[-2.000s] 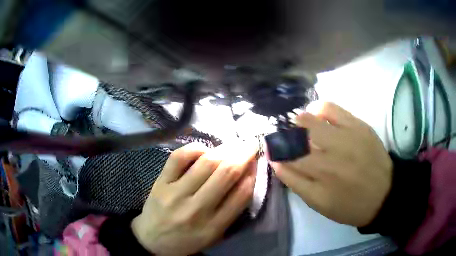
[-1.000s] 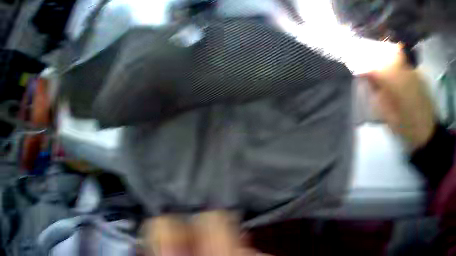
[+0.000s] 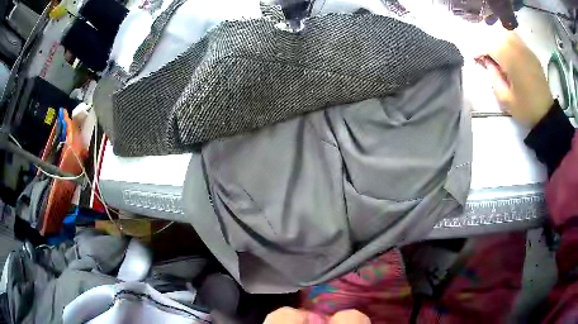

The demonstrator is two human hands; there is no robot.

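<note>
A black-and-grey tweed piece (image 3: 272, 88) lies across the table, with plain grey lining (image 3: 285, 183) joined below it and hanging over the front edge in folds. Pale panels (image 3: 231, 9) show behind the tweed. My right hand (image 3: 523, 82) is at the upper right beside the brightly lit needle area, right of the cloth, with its fingers bent; glare hides what its fingertips touch. My left hand (image 3: 317, 316) is cut off by the bottom edge; only its fingers or knuckles show below the lining, and its grip is not visible.
Green-handled scissors (image 3: 561, 79) lie at the far right. A ruler edge (image 3: 494, 212) runs along the table front. An orange object (image 3: 63, 177) and cables are at the left. Grey and white garment pieces (image 3: 82, 272) are piled at the lower left. Part of the machine (image 3: 500, 9) shows at top right.
The view has swung down and left. My left hand has left the needle area for the bottom edge. The lining is now spread over the table front; my right hand stays near the needle.
</note>
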